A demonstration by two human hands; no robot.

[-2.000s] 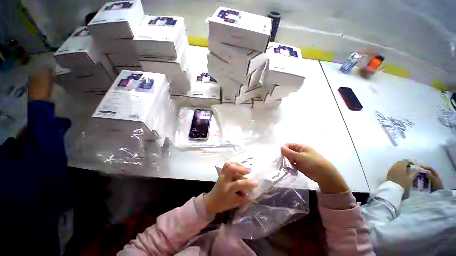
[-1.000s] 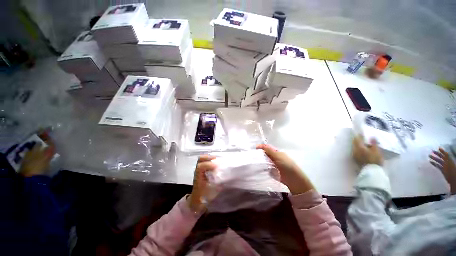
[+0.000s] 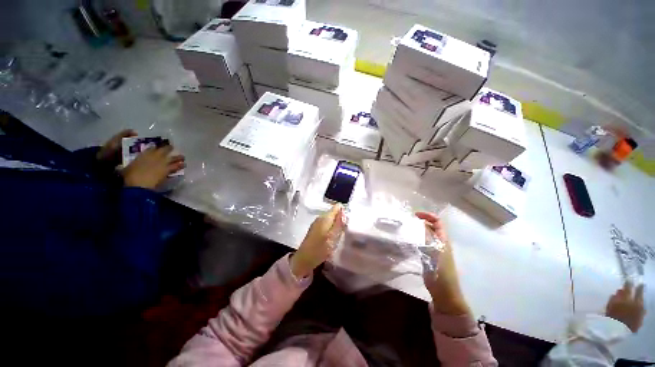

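A white retail box [image 3: 384, 231] in clear, crinkled film is held between my two hands at the bench's front edge. Loose film shows at its sides and below it. My left hand [image 3: 321, 238] grips its left end. My right hand [image 3: 439, 258] grips the film and box at the right end. A smartphone [image 3: 342, 182] with a lit screen lies just behind the box on pale, shiny bags [image 3: 314, 188]. The box's printed face is not visible.
Bagged boxes [image 3: 269, 132] are piled left of centre. Stacks of white boxes [image 3: 431, 82] stand behind, with another box [image 3: 499, 192] at their right. A dark phone [image 3: 578, 195] and an orange bottle [image 3: 623, 149] are at right. A person in dark blue handles a box [image 3: 147, 154]; a pale-sleeved hand [image 3: 626, 307] is at lower right.
The view has turned left. The film I held is now around a box held level in both hands. A single box now lies right of the stacks. The blue-sleeved person's hands have moved onto the bench.
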